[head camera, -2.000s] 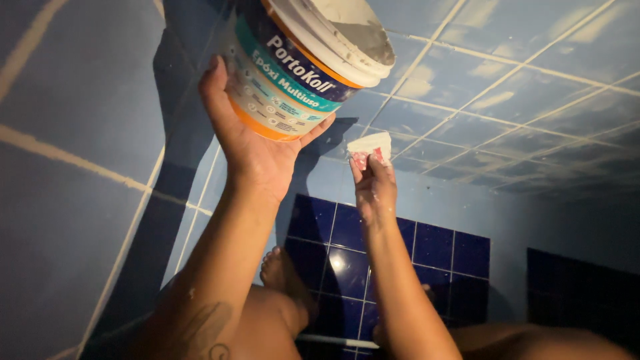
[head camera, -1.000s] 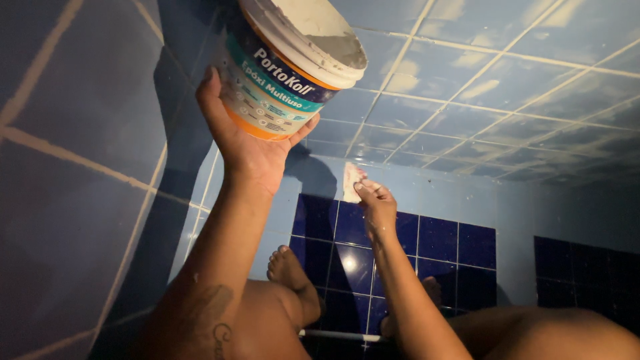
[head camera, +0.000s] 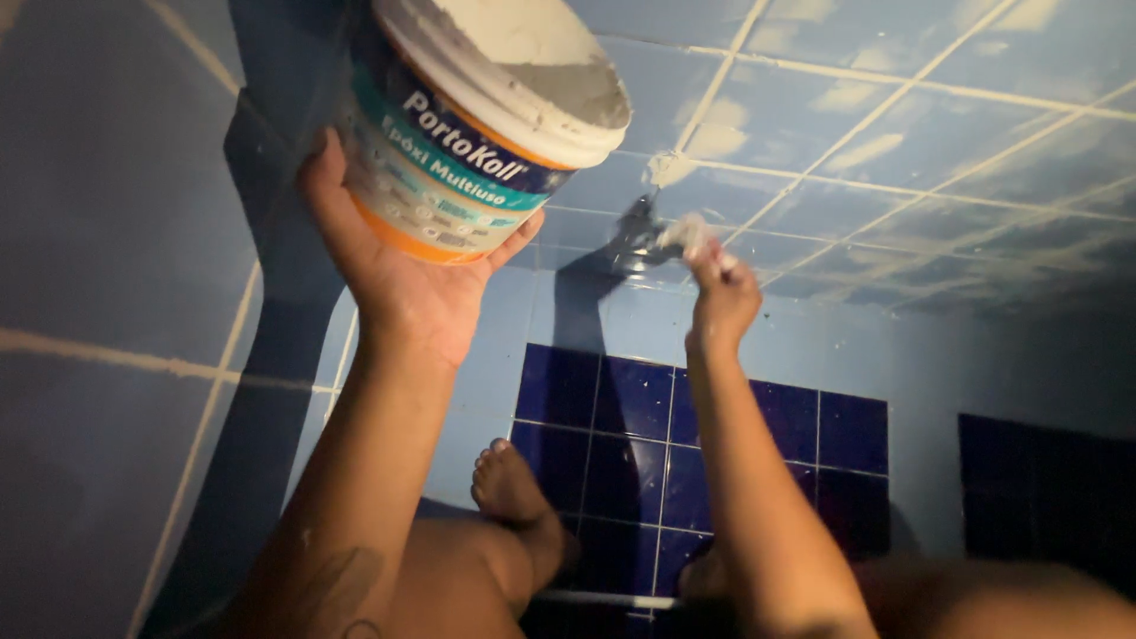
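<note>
My left hand (head camera: 417, 284) holds up a PortoKoll epoxy grout bucket (head camera: 461, 151) from below, its open mouth tilted to the right with grey-white paste inside. My right hand (head camera: 723, 288), blurred, grips a small pale spreader (head camera: 683, 232) smeared with paste, close to the light blue tiled wall. Up and left of the spreader, a lump of white grout (head camera: 667, 167) sits where joint lines cross. Pale grout (head camera: 714, 129) is smeared on the tiles around the joints. The exact shape of the spreader is hidden by motion blur.
Dark blue tiles (head camera: 635, 453) with thin white joints lie below, speckled with small bits. A bare foot (head camera: 510, 479) rests at their left edge. Another tiled wall (head camera: 98, 266) with pale joints rises close on the left. A darker tile panel (head camera: 1047, 488) is at the lower right.
My right hand has moved up with the spreader since one second ago. White grout now sits in a lump at the joint crossing above it. My left hand keeps hold of the bucket.
</note>
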